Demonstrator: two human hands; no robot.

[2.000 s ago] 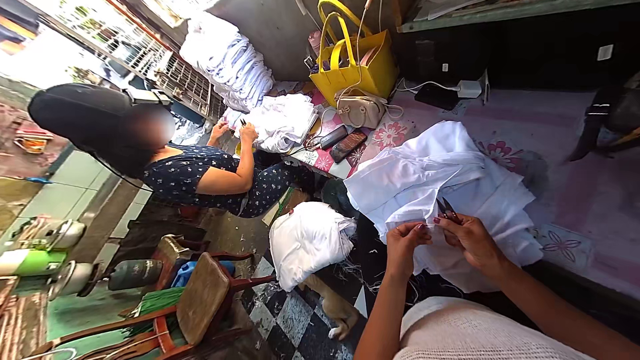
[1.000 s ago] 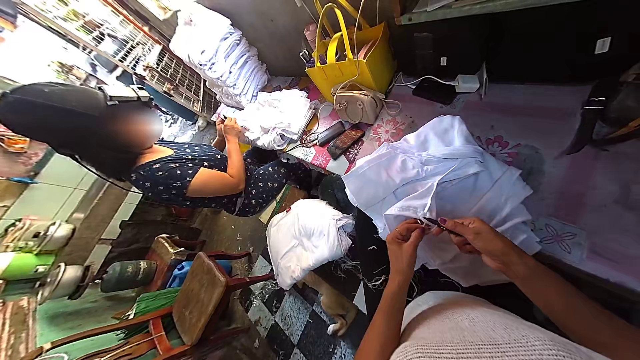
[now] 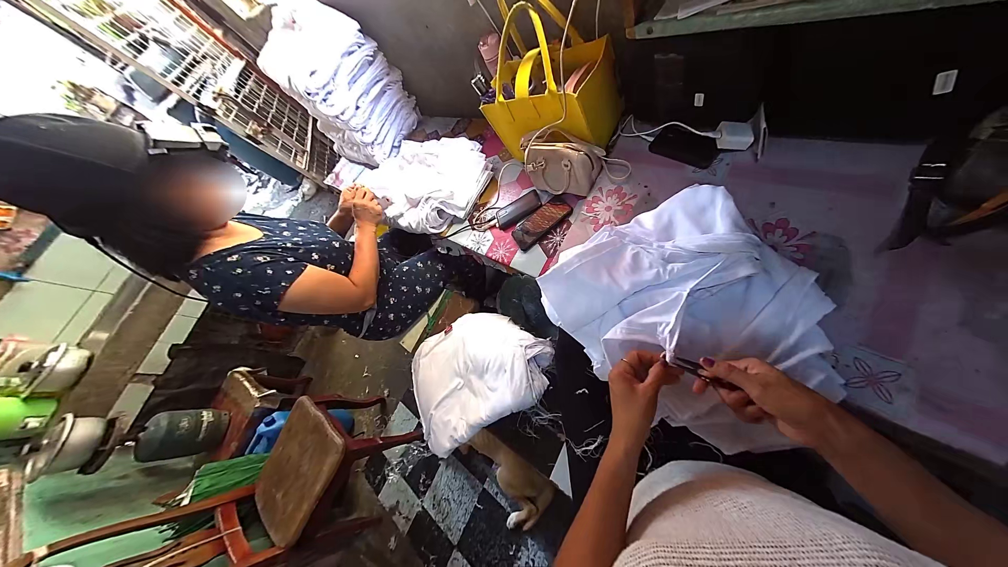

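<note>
White cloth pieces [image 3: 693, 276] lie layered on the floral-patterned table cover at the right. My left hand [image 3: 639, 379] pinches a gathered edge of this cloth near its lower side. Close beside it, my right hand [image 3: 748, 390] holds small dark scissors or thread snips [image 3: 697, 367], their tip at the pinched cloth. Whether the blades are apart cannot be told. A bundle of white cloth [image 3: 476, 374] with loose threads rests lower, left of my hands.
A co-worker [image 3: 291, 268] sits at the left beside more white cloth [image 3: 433, 177]. A yellow bag [image 3: 551, 94], beige purse [image 3: 561, 164] and phone [image 3: 542, 224] lie on the table. A wooden chair [image 3: 299, 472] and an animal [image 3: 516, 476] are below.
My right hand and the dark tool have moved slightly while staying by the pinched cloth. The co-worker's hands have come together near the front of the body.
</note>
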